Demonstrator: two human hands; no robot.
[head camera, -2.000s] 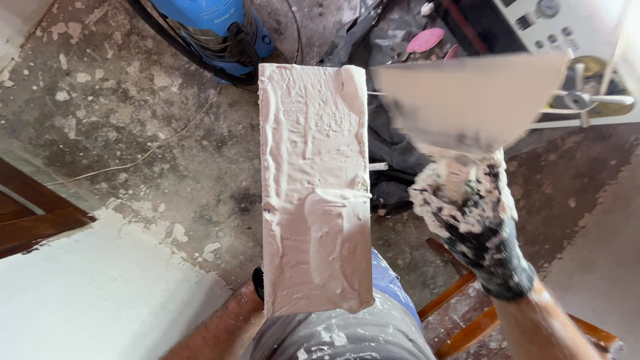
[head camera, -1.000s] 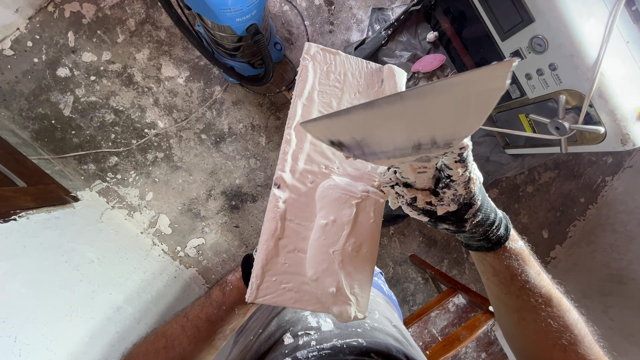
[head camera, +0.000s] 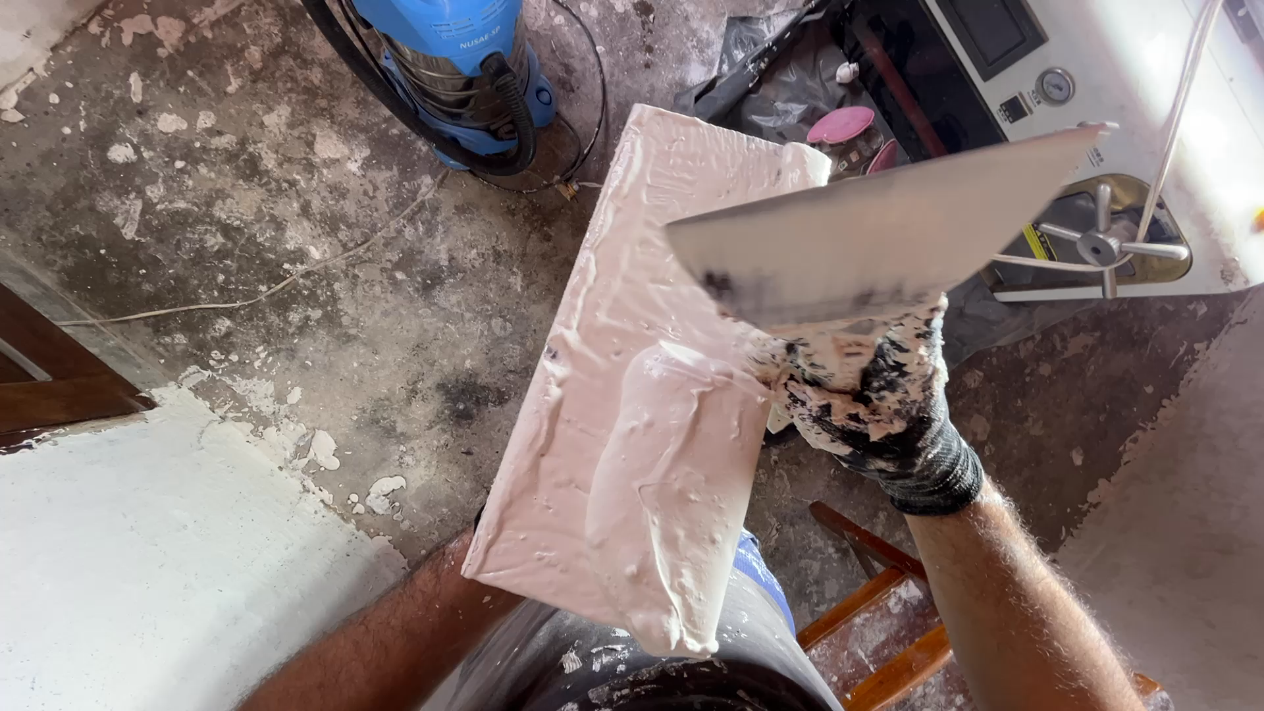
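Observation:
In my right hand (head camera: 879, 415), in a dark knit glove caked with plaster, is a wide metal putty knife (head camera: 879, 232). Its broad blade points up and away and overlaps the upper right part of a rectangular plasterer's hawk (head camera: 583, 425). Pinkish wet plaster (head camera: 671, 474) covers the board, thickest toward the near right corner, where it hangs over the edge. My left hand is hidden beneath the board; only the forearm (head camera: 395, 622) shows, reaching under its near left side.
A blue vacuum cleaner (head camera: 444, 49) with a black hose stands at the top. A white machine (head camera: 1076, 59) with a handwheel is at upper right, beside black plastic sheeting (head camera: 780, 99). Wooden slats (head camera: 894, 671) lie low right. A thin cable (head camera: 286, 281) crosses the stained floor.
The board was upright in view two seconds ago and now slants, its far end leaning right. The putty knife has come left so that its blade overlaps the board.

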